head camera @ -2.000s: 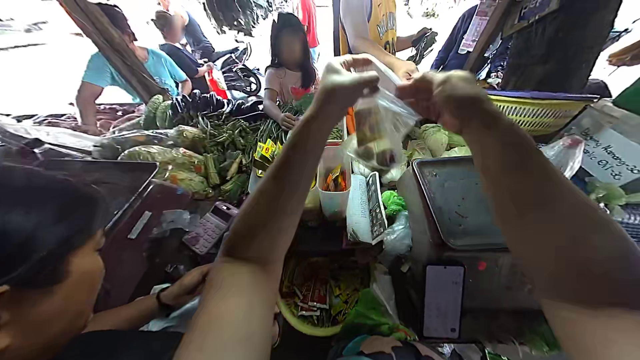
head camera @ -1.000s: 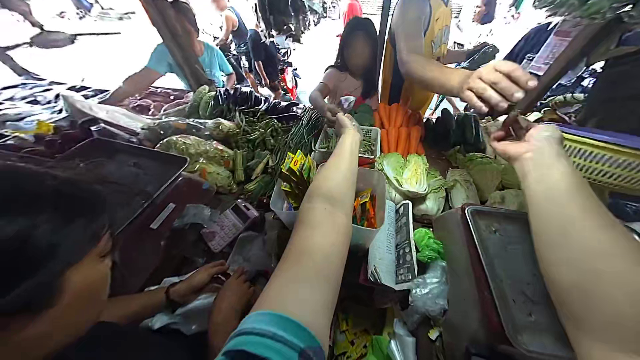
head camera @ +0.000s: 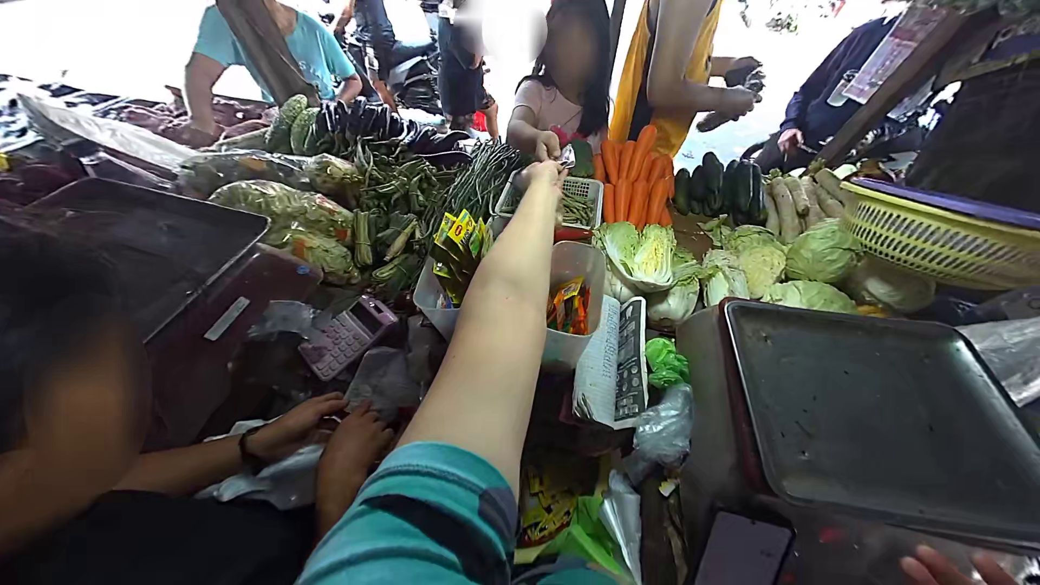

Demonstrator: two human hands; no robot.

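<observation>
My left hand (head camera: 543, 174) is stretched far forward, meeting the hand of a person in a pink shirt above a white basket of green beans (head camera: 578, 203). A small, pale, shiny item (head camera: 566, 154) lies at the two hands; whose fingers hold it cannot be told. Only the fingertips of my right hand (head camera: 959, 566) show at the lower right edge, below the metal tray of a scale (head camera: 877, 406); whether they hold anything is hidden. Under my left forearm stands a plastic container (head camera: 569, 345) with orange sachets, beside yellow seasoning packets (head camera: 461, 236).
Carrots (head camera: 638, 183), Chinese cabbage (head camera: 642, 252), cabbages (head camera: 825, 250) and a yellow basket (head camera: 934, 236) line the far side. A smartphone (head camera: 743, 552) lies near the scale. At left, a person's hands (head camera: 357, 431) are beside a calculator (head camera: 348, 337). Other people stand beyond the vegetables.
Two seconds ago both my hands were raised around a clear plastic bag. My right hand, near a customer's hand one second ago, has dropped to the lower right. My left arm remains stretched forward.
</observation>
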